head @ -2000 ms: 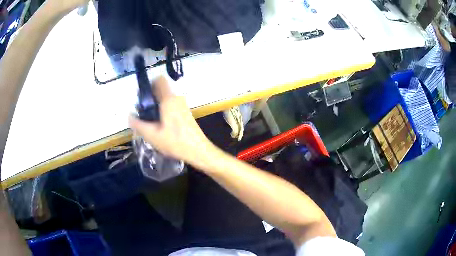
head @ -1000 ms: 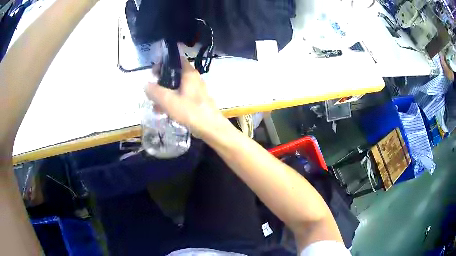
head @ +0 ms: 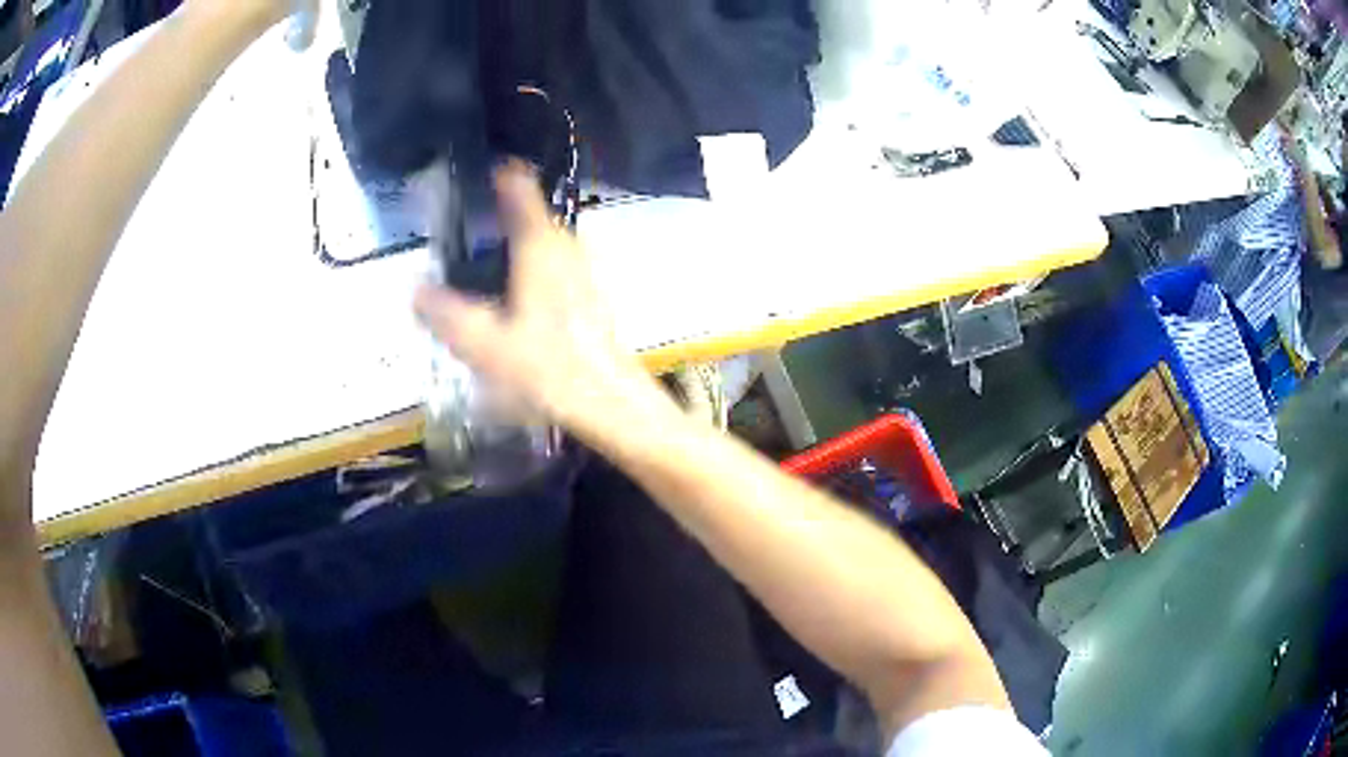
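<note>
A dark garment [head: 665,89] lies on the white table at the top, with a white label [head: 733,163] at its near edge. My right hand [head: 540,303] is blurred and holds a clear spray bottle [head: 495,444] by its dark upper part, just in front of the garment. The bottle's clear body shows below my hand, over the table's front edge. A thin dark looped cord [head: 569,148] lies by the garment. My left arm reaches up the left side. My left hand [head: 252,8] is mostly cut off by the top edge, so its grip is hidden.
The white table [head: 222,355] has a yellow-brown front edge. Small dark tools [head: 928,160] lie on its right part. Below are a red bin [head: 902,436], dark cloth near my lap, and a blue bin [head: 1175,289] with striped cloth. A person's arm [head: 1316,200] shows at far right.
The view has shifted slightly. My right hand stays on the spray bottle, which has moved a little near the table's front edge. The garment looks in about the same place on the table.
</note>
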